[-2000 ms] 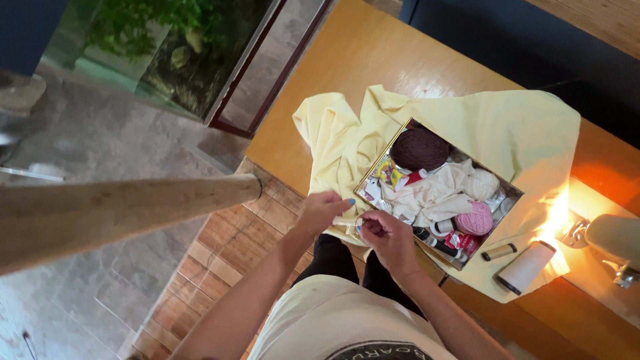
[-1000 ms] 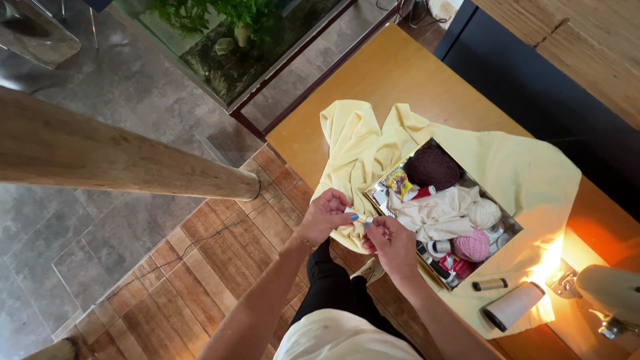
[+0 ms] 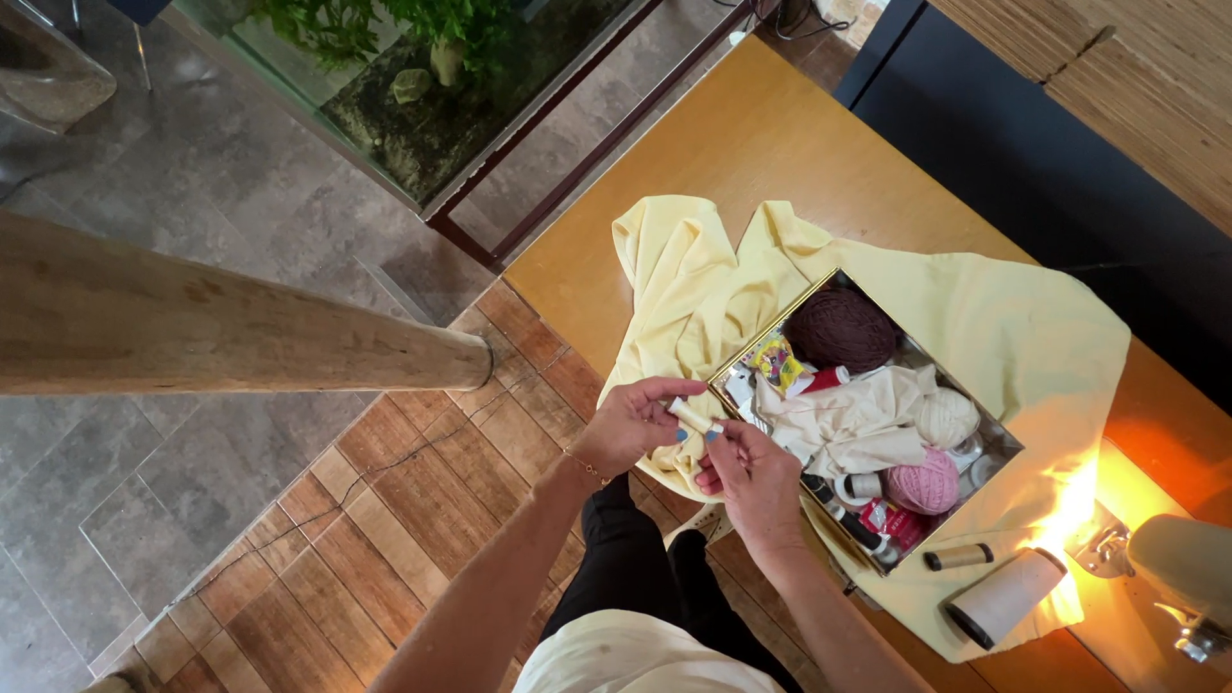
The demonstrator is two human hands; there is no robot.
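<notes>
Between my two hands, over the edge of a yellow cloth [image 3: 674, 308], is a small spool of pale thread [image 3: 695, 416]. My left hand [image 3: 640, 419] holds the spool's upper left end with thumb and fingers. My right hand [image 3: 756, 476] pinches at its lower right end, with the other fingers curled. Just right of them an open box [image 3: 987, 454] lies on the cloth. It holds a dark brown yarn ball [image 3: 840, 329], a pink yarn ball [image 3: 922, 481], a cream yarn ball [image 3: 946, 418], crumpled white fabric [image 3: 847, 419] and several spools.
A large thread cone [image 3: 1007, 597] and a small spool [image 3: 959, 556] lie near a brightly lit sewing machine [image 3: 1179, 568] on the wooden table [image 3: 770, 125]. A glass aquarium [image 3: 404, 115] stands beyond the table's left edge. A round wooden post [image 3: 241, 318] is at the left.
Both hands stay close together at the cloth's edge. The small spool shows more plainly between the fingers now. The view has shifted.
</notes>
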